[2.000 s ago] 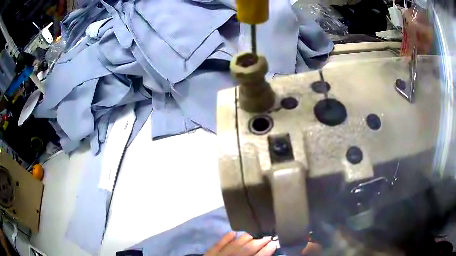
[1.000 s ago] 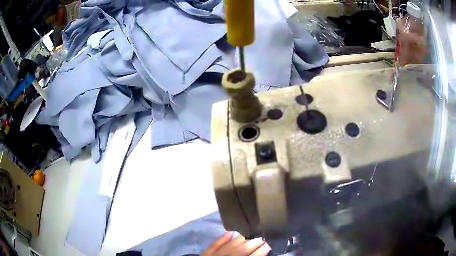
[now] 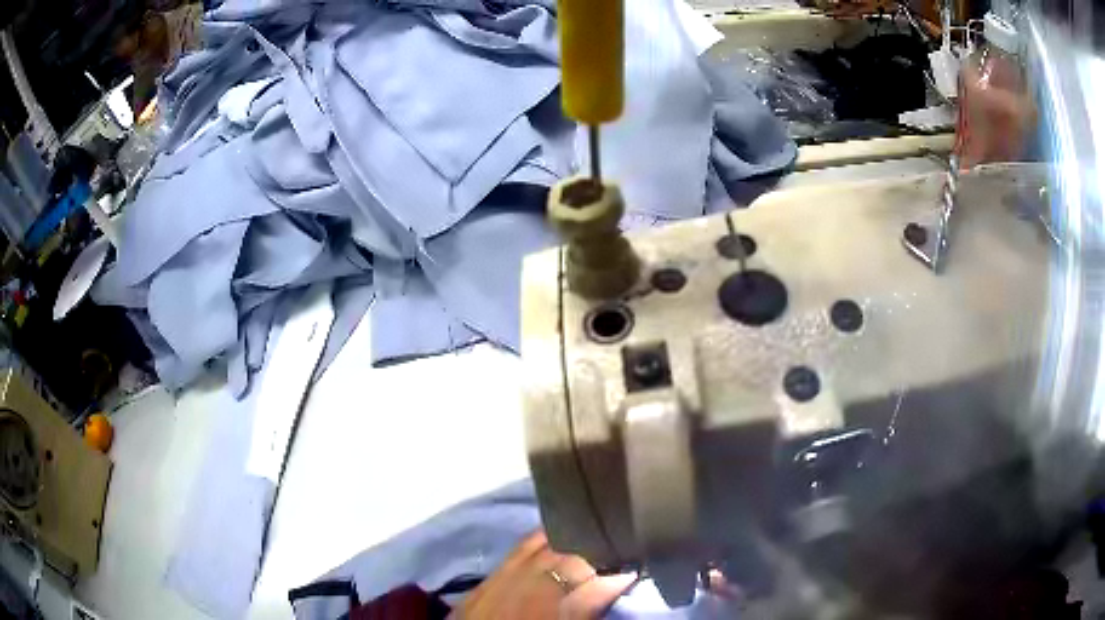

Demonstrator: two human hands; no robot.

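Note:
The blue-grey garment panel (image 3: 448, 545) lies on the table at the bottom, with a dark strip at its left end. My left hand (image 3: 539, 590), wearing a ring, is on the panel beside the machine head, cut off by the lower edge; its grip is unclear. A dark red sleeve shows left of it. The cream sewing machine head (image 3: 715, 351) fills the right and hides the needle area. A small patch of skin, possibly my right hand's fingertips (image 3: 719, 584), shows below the head; its grip cannot be seen.
A heap of blue-grey cut pieces (image 3: 400, 158) lies behind the machine. A white strip (image 3: 288, 375) lies on a blue strip at left. A yellow-handled rod (image 3: 591, 61) stands above the head's post. A tan unit (image 3: 55, 472) is at far left, and a bottle (image 3: 996, 97) is behind.
My left hand has shifted slightly left and its wrist side and the dark red sleeve now show. The panel's left part is more folded. The view has shifted slightly.

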